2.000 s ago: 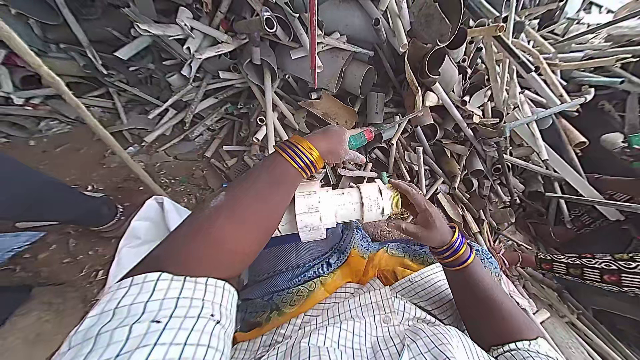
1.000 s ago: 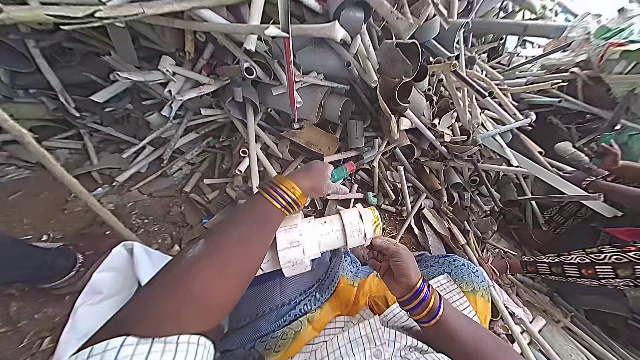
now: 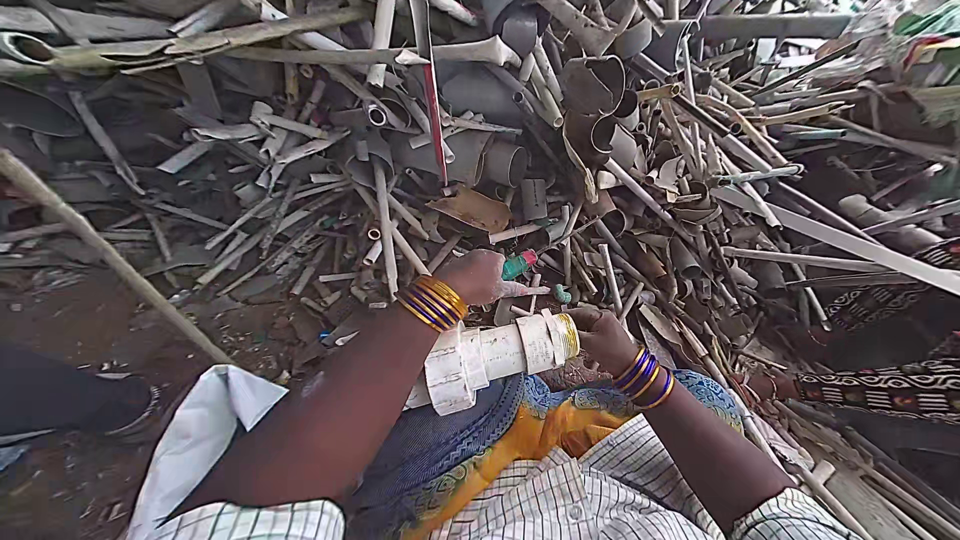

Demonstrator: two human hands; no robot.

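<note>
My left hand [image 3: 474, 279] is closed around a tool with a green and red handle [image 3: 517, 265]; its far part is hard to make out against the scrap. Below it, a white plastic pipe with fittings [image 3: 502, 351] lies slanting over my lap, its wide collar [image 3: 454, 369] toward the left. My right hand [image 3: 606, 341] grips the pipe's right end, where a yellowish threaded rim [image 3: 570, 335] shows; its fingertips are partly hidden. A small green plastic piece [image 3: 561, 294] lies on the scrap just beyond the pipe.
A large heap of broken plastic pipes [image 3: 480, 97] spreads ahead and to both sides. A long pole [image 3: 112, 255] slants at the left. A person's patterned sleeve [image 3: 885, 394] shows at the right, and a dark-clothed leg [image 3: 67, 397] at the left.
My right hand was lower against the pipe's end a second ago and is now higher, beside the threaded rim. My left hand still holds the green-handled tool.
</note>
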